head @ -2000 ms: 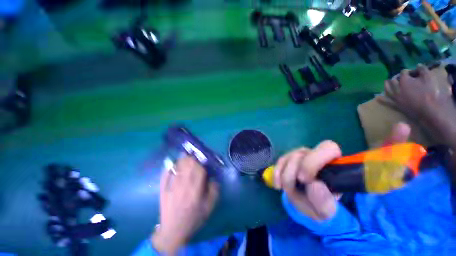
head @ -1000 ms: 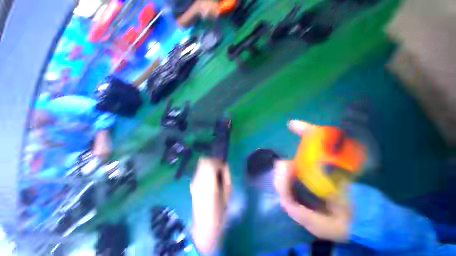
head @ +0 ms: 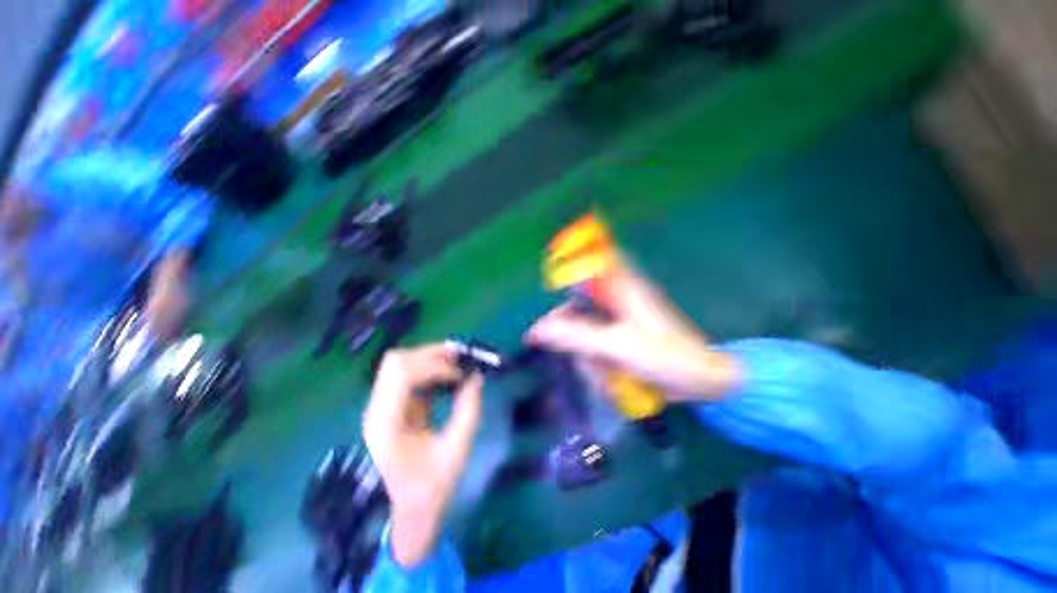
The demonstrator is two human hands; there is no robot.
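My left hand (head: 420,423) pinches a small black module with a white-silver patch (head: 475,354) between thumb and fingertips, in the middle of the view. My right hand (head: 638,336) is closed around the yellow-orange and black electric screwdriver (head: 580,253), whose yellow nose points down toward me. A blurred black housing (head: 551,405) lies below and between my hands, with a small silver-spotted part (head: 580,459) at its lower end. The frame is blurred, so whether the module touches the housing cannot be told.
A pile of modules (head: 342,510) lies left of my left hand. Black housings (head: 371,313) stand farther up the green mat (head: 510,261). Dense stacked black parts (head: 394,93) and a person's blue sleeve (head: 180,220) are at the left. A brown box (head: 997,127) is at the upper right.
The view has turned left since the oldest frame. My left hand has come up with a small module in its fingertips. My right hand has swung the screwdriver from pointing sideways to nose down.
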